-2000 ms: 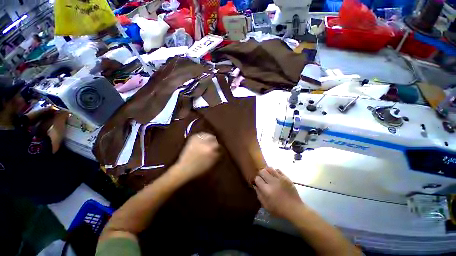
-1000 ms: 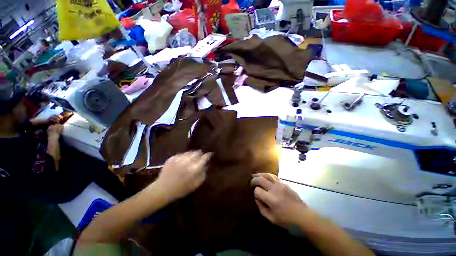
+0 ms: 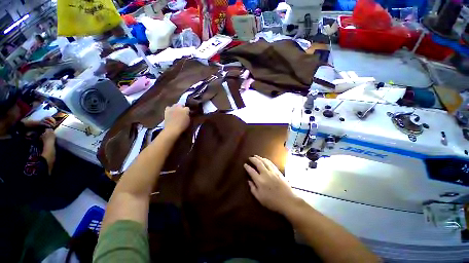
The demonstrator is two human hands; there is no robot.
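Note:
A large brown garment panel lies from beside the needle area down over the table's front edge. My right hand rests on it with the fingers spread, left of the white sewing machine. My left hand is farther forward and left, on the stack of brown and white cut pieces; its fingertips are hidden, so I cannot tell whether it grips a piece. The lit presser foot area is at the panel's right edge.
A second machine head stands at the left, with a person beside it. More brown cloth lies behind the table. A red basket is at the back right, a blue basket low at the left.
My left hand has moved forward from the panel onto the cut-piece stack. My right hand has shifted slightly forward and its fingers have spread. The panel now lies flatter, near the needle area.

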